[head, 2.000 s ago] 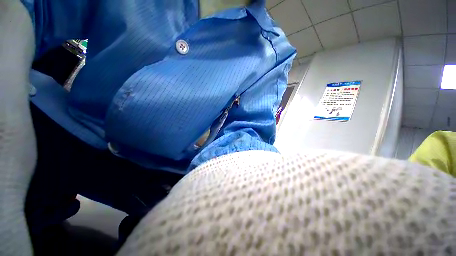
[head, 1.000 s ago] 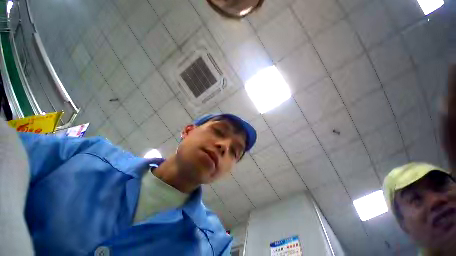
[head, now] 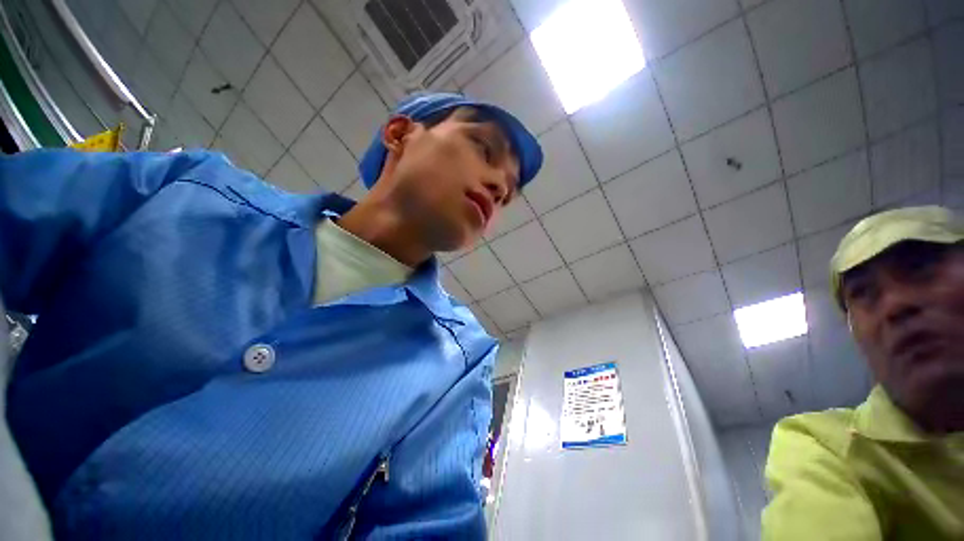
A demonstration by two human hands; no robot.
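Observation:
Neither of my hands can be made out. A person in a blue smock (head: 211, 391) and blue cap (head: 428, 111) is nearest in front of me, turned towards the right. The smock has a white button (head: 258, 358) and a pale shirt shows at its collar. A pale, blurred strip (head: 19, 486) lies along the lower left edge; I cannot tell whether it is a glove or whose. No held object shows.
A second person in a yellow-green smock (head: 835, 476) and cap is at the right edge. Behind stands a white wall or column (head: 592, 497) with a notice (head: 593, 406). Above are ceiling tiles, light panels (head: 589, 51) and an air vent (head: 410, 32).
The large white knitted glove seen close to the lens two seconds ago is gone. The view has tilted up to faces and ceiling, then slightly down. The blue-capped person's head has turned right.

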